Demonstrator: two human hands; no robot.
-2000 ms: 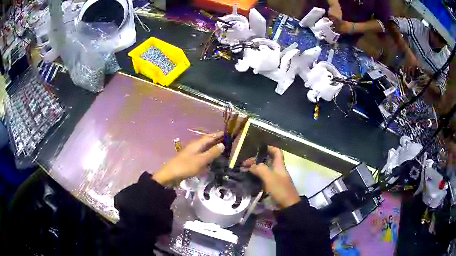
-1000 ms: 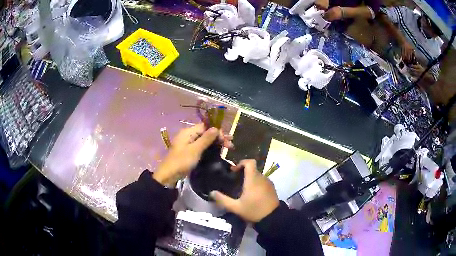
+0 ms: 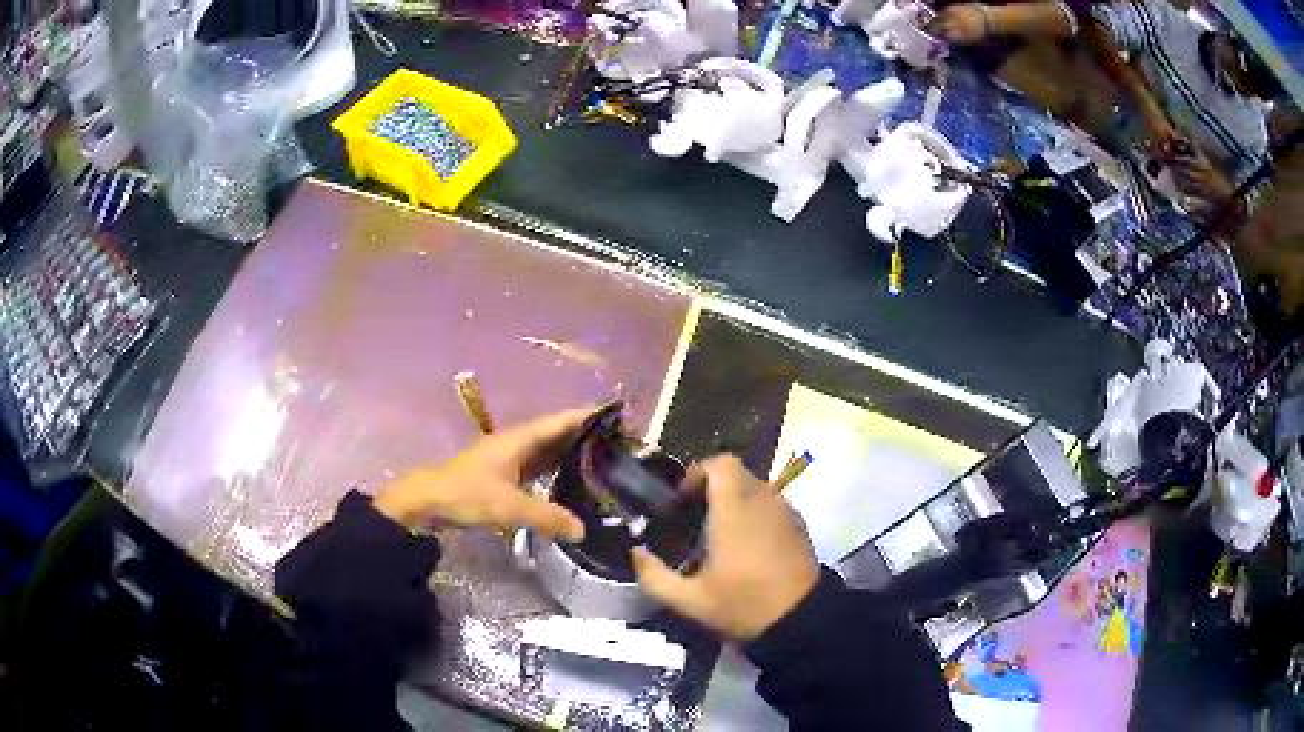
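Observation:
A white plastic housing [image 3: 584, 584] lies on the work mat in front of me, with a white bracket part [image 3: 601, 655] on its near side. A glossy black shell [image 3: 661, 493] sits on the housing, its hollow showing, with some thin wires inside. My left hand [image 3: 501, 479] is at the shell's left side, fingers and thumb spread around its edge. My right hand [image 3: 737, 551] grips the shell from the right, thumb at its near rim. Dark cable ends with yellow tips stick out left [image 3: 473, 402] and right [image 3: 792, 469] of the housing.
A yellow bin of screws [image 3: 426, 182] and a clear plastic bag [image 3: 215, 172] stand beyond the mat. White bodies with wires [image 3: 915, 183] lie across the bench. A grey metal box [image 3: 937, 551] and a black driver [image 3: 1176, 441] are at right. A co-worker's arm [image 3: 1015, 20] shows opposite.
The black shell has come onto the housing and is now turned so its hollow shows. My left hand has let go of the wire bundle it pinched and moved to the shell's left side.

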